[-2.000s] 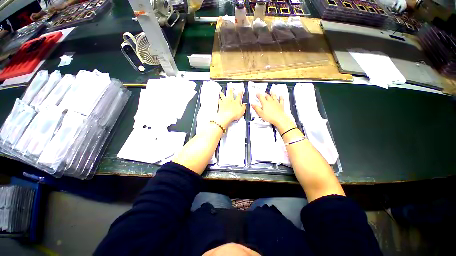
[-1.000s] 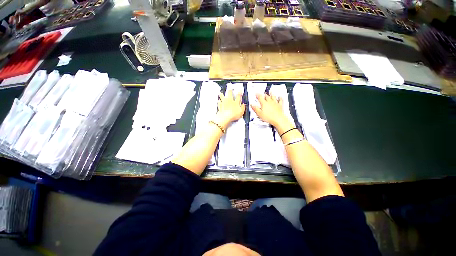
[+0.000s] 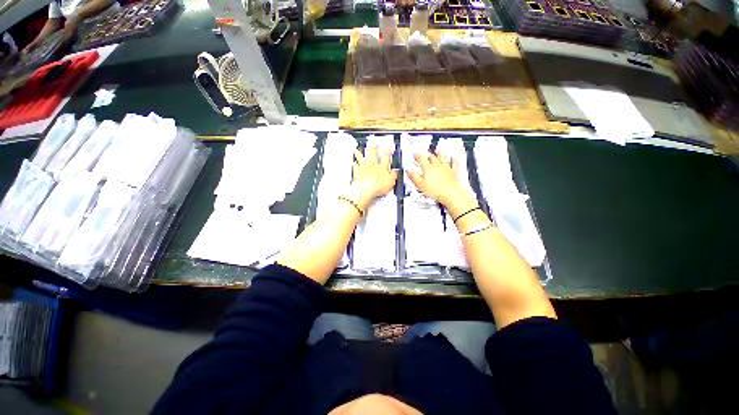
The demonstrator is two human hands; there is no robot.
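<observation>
A clear blister tray [image 3: 399,219] lies in front of me, its pockets filled with white protective sleeves [image 3: 509,212]. My left hand [image 3: 374,175] lies flat on the sleeves left of the tray's middle, fingers spread, holding nothing. My right hand [image 3: 437,177] lies flat on the sleeves just right of the middle, fingers spread, holding nothing. The hands do not touch each other. My forearms and hands cover parts of several sleeves. No phone can be made out inside these sleeves.
A pile of flat empty sleeves [image 3: 263,174] lies left of the tray. Stacked trays of bagged phones [image 3: 174,212] stand at far left. Behind are a metal post [image 3: 251,69], a yellow-brown board [image 3: 454,105], a grey panel [image 3: 559,93] and a red tray [image 3: 49,89]. Another person's arm shows at top left.
At top left, another person's hands and arms have come into clearer view over a phone tray. My hands have not visibly moved.
</observation>
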